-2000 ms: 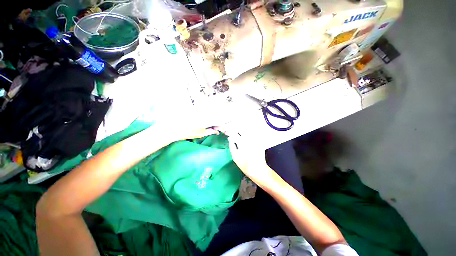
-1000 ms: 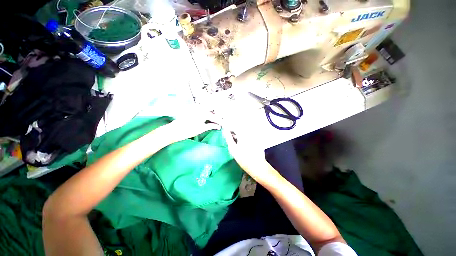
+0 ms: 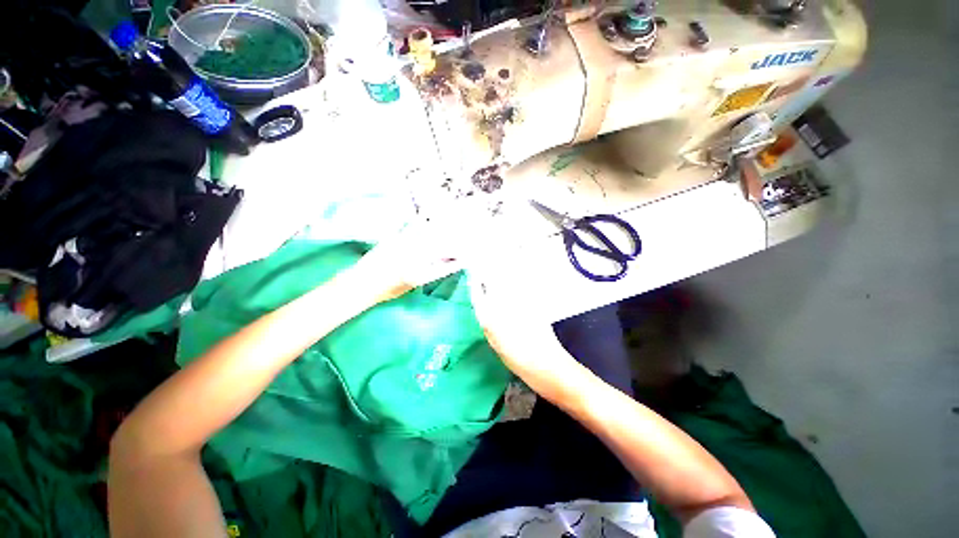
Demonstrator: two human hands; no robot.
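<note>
A bright green garment [image 3: 421,368] with small pale lettering hangs from the table's front edge over my lap. My left hand [image 3: 426,252] and my right hand [image 3: 492,284] are close together at its top edge, just in front of the needle area [image 3: 486,181] of the sewing machine [image 3: 673,74]. Both hands are overexposed and the fingers are hard to make out; they appear to hold the cloth edge between them. Dark-handled scissors [image 3: 602,246] lie on the table to the right of my hands.
A black garment [image 3: 126,200] is heaped on the left. A blue-capped bottle [image 3: 195,100], a black ring [image 3: 278,124], a clear bottle [image 3: 368,53] and a round basin [image 3: 237,58] of green scraps stand behind. Dark green cloth [image 3: 736,452] lies on the floor at right.
My hands have moved slightly toward the needle area, with the cloth still at them. The table and machine have shifted a little in view. The scissors lie in the same place on the table.
</note>
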